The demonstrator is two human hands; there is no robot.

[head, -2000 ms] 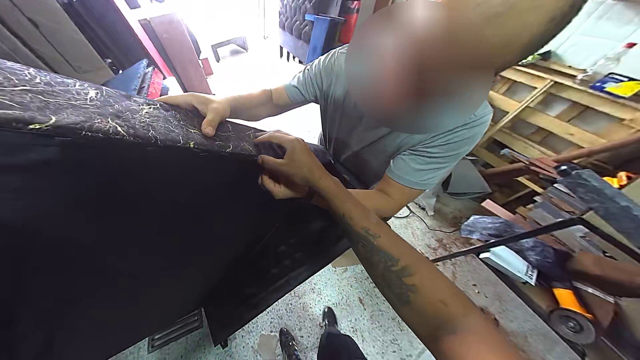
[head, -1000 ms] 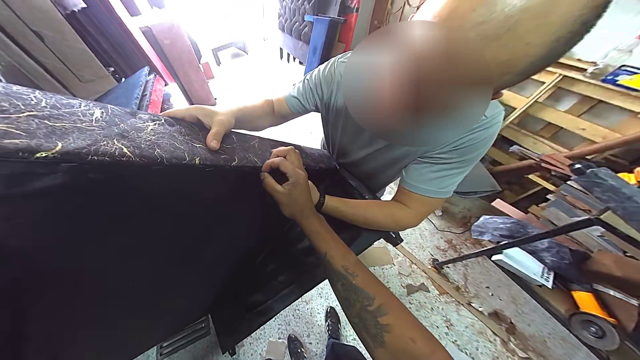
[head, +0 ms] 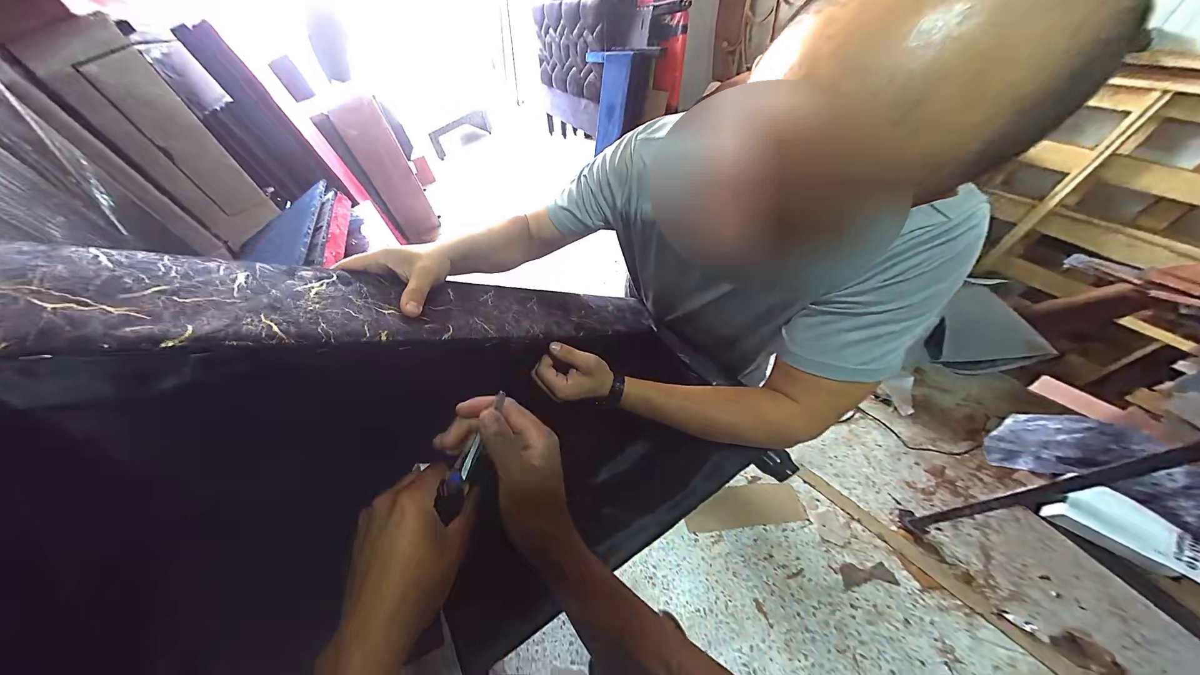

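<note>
My left hand (head: pixel 408 530) grips the dark handle of a small slim tool (head: pixel 469 457), perhaps a utility knife or screwdriver; its exact kind cannot be told. The fingers of my right hand (head: pixel 520 450) close on the tool's upper, lighter part. Both hands are in front of the black fabric (head: pixel 234 469) covering the side of a large panel-like piece. Along its top runs a dark marbled covering (head: pixel 225 295) with pale and yellow veins. A co-worker's hand (head: pixel 403 272) rests on that edge, and the co-worker's other hand (head: pixel 577 373) is curled against the fabric just below it.
A co-worker in a grey shirt (head: pixel 722 309) leans over the far side. Upholstered panels (head: pixel 169 131) lean at the back left, near a tufted headboard (head: pixel 574 56). Wooden slatted frames (head: pixel 1106 178) stand at right. Scraps and a metal bar (head: pixel 1041 492) lie low at right.
My right hand has left the seam under the marbled edge and moved down and left. My left hand has come into view with the slim tool. The co-worker's wristbanded hand now shows near the seam.
</note>
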